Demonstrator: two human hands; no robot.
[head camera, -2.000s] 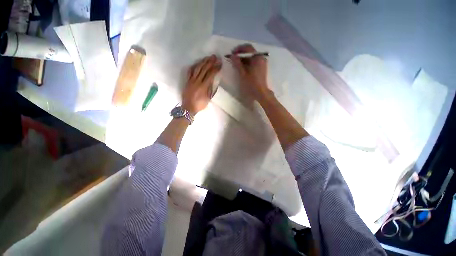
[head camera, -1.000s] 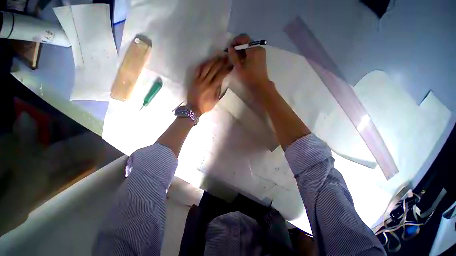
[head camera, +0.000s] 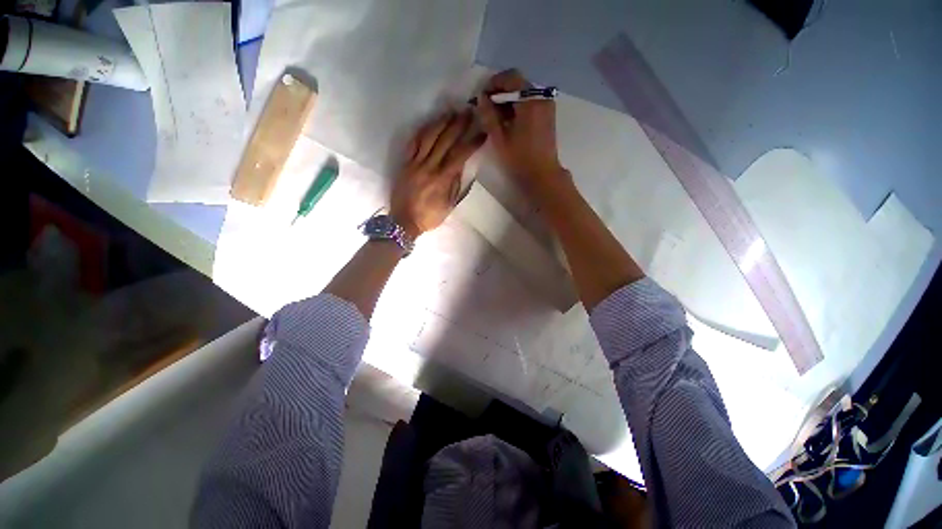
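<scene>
My right hand (head camera: 522, 129) holds a black and white pen (head camera: 524, 95) between thumb and fingers, its tip pointing left toward the white pattern paper (head camera: 356, 72). My left hand (head camera: 436, 176) lies palm down just left of it, fingers spread, pressing on a narrow off-white pattern piece (head camera: 511, 243) that runs under it toward the lower right. A watch is on the left wrist. The pen tip is small and dark; whether it touches the paper I cannot tell.
A clear pinkish ruler (head camera: 713, 201) lies at right. A tan wooden block (head camera: 274, 139) and a green pen-like tool (head camera: 318, 189) lie at left. Cut paper pieces (head camera: 191, 103) and a paper roll (head camera: 72, 57) are far left. A tangled tape measure (head camera: 826, 455) is lower right.
The view has shifted, so things on the table sit differently in the picture. Both hands keep nearly the same pose, with the pen tilted a little flatter than a second ago.
</scene>
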